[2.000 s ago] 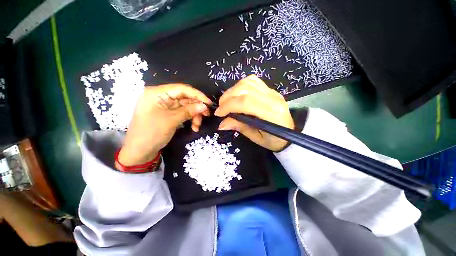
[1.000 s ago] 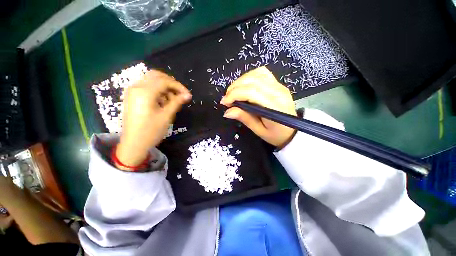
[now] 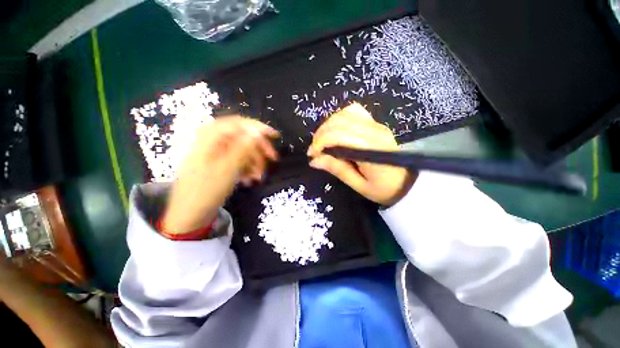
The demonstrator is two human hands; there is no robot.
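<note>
My right hand holds a long dark stick like a pen, its tip near the fingertips above the long black parts tray. My left hand is blurred over the tray's left part, fingers bent; whether it holds a small piece cannot be seen. White plastic housings lie at the tray's left end, partly behind my left hand. Thin metal pins are piled at its right end, with some scattered mid-tray. A round heap of small white pieces lies in the small black tray nearest me.
A large black tray overlaps the long tray's right end. A clear plastic bag lies beyond it. At left are another black tray, an orange-brown box and another person's arm. A blue basket is at lower right.
My left hand first moved away from the right fingertips towards the housings, then slightly back right and down. The stick's rear end has swung up. White pieces near my left hand's fingers no longer show.
</note>
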